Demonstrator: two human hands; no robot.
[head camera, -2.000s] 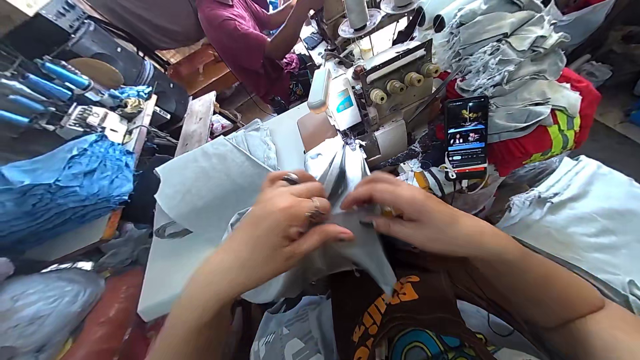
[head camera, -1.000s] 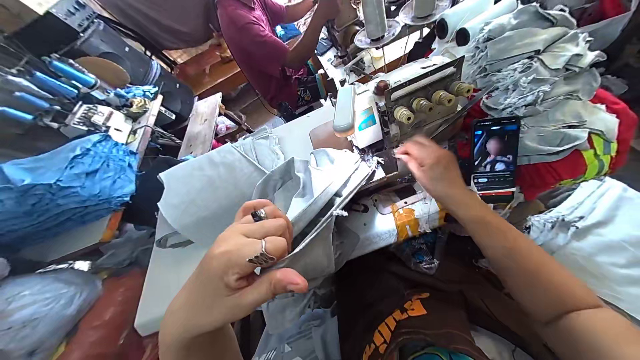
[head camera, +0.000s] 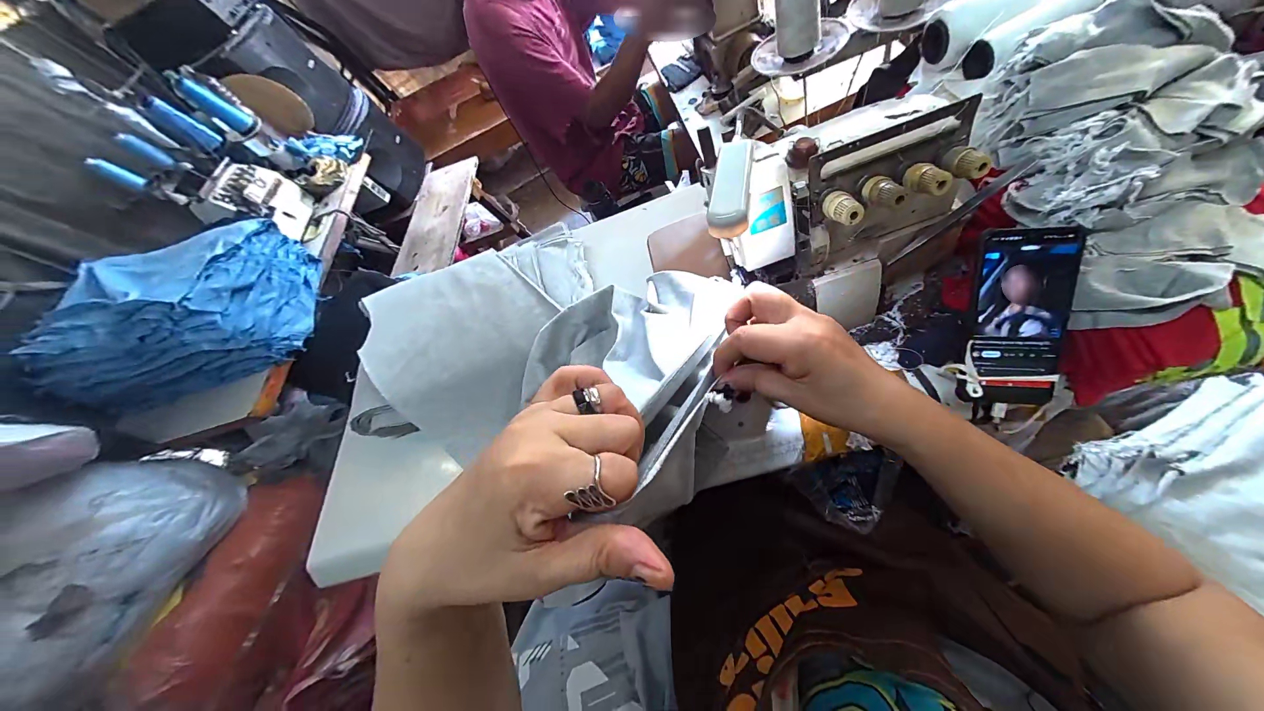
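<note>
A light grey fabric piece (head camera: 632, 346) lies gathered and folded at the front of an overlock sewing machine (head camera: 790, 207). My left hand (head camera: 563, 474), with rings on two fingers, grips the fabric's near edge, its thumb sticking out. The fingertips of my right hand (head camera: 790, 355) pinch the same fabric's edge just below the machine's presser area, which the cloth and hand partly hide. Flat grey fabric panels (head camera: 454, 336) rest on the white sewing table (head camera: 395, 504) to the left of my left hand.
A phone (head camera: 1027, 306) with a lit screen stands right of the machine. Stacked grey cut pieces (head camera: 1136, 148) are behind it, white fabric (head camera: 1185, 494) at the right. Blue fabric (head camera: 178, 306) is piled at left near plastic bags (head camera: 109, 563). A person in a maroon shirt (head camera: 533, 79) works beyond the table.
Two seconds ago both hands were close together on the fabric. My right hand was then apart from the cloth near the machine and has come back onto its edge. My left hand keeps hold.
</note>
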